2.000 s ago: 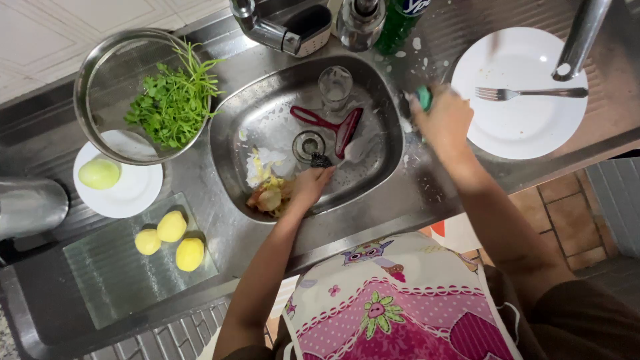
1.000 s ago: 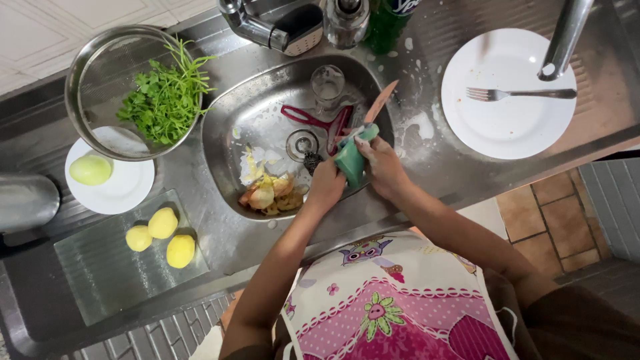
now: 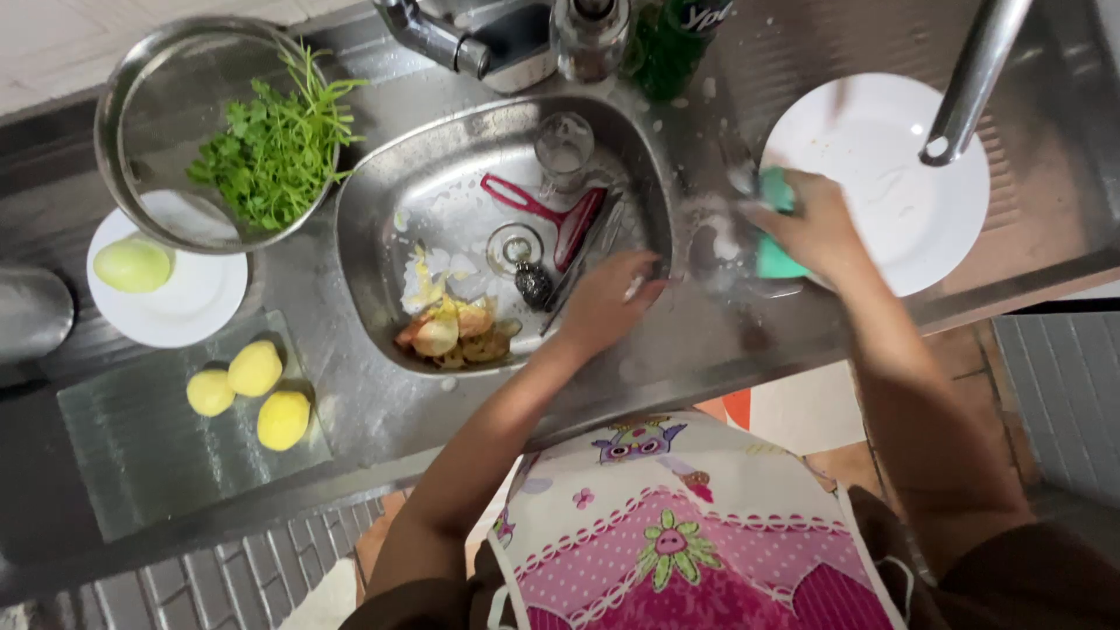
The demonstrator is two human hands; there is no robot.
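Observation:
My right hand (image 3: 814, 223) grips a green sponge (image 3: 779, 254) beside the white plate; a blurred fork (image 3: 739, 166) shows at its fingers. My left hand (image 3: 612, 302) hangs over the sink's right rim, fingers apart and foam on them, nothing clearly held. Under and beside it, a long metal utensil (image 3: 582, 262), apparently a knife, lies in the steel sink (image 3: 437, 162) alongside a red-handled peeler (image 3: 569, 223). A dark scourer-like object (image 3: 532, 284) sits near the drain, with vegetable peelings (image 3: 459, 332) to its left. A clear glass (image 3: 564, 144) stands at the sink's back.
A large white plate (image 3: 910, 192) lies at right below a metal handle (image 3: 976, 83). Behind the sink are a faucet (image 3: 433, 35), a glass jar (image 3: 591, 39) and a green bottle (image 3: 669, 52). At left: a bowl of herbs (image 3: 271, 162), a small plate (image 3: 192, 297), peeled potatoes (image 3: 254, 367) on a glass board (image 3: 175, 464).
My hands have parted: the right, with the sponge, has moved right to the plate, and the left no longer holds the knife. The fork has left the plate's surface.

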